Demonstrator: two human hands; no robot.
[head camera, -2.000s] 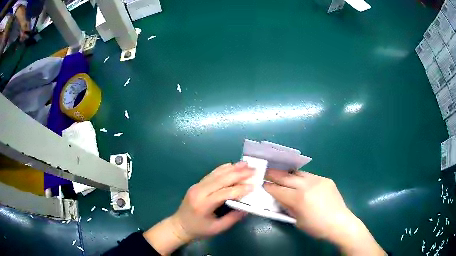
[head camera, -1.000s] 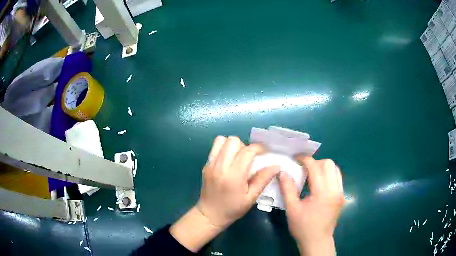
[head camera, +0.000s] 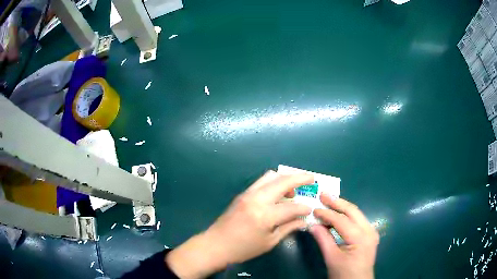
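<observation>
A small white folding carton with a teal label patch lies low in the middle of the view, over the green tabletop. My left hand lies across its left side, fingers over its face beside the teal patch. My right hand holds its lower right side with bent fingers. No raised flaps show on it. Its lower part is hidden under my fingers.
A yellow tape roll, a white folded pad and pale metal frame legs stand at left. A wall of stacked cartons lines the right edge. Paper scraps lie at lower right. A blurred person's hand shows at upper left.
The carton's greyish flaps, raised at its far side before, no longer show, and its teal patch is now visible. My left hand has turned to lie flatter across it.
</observation>
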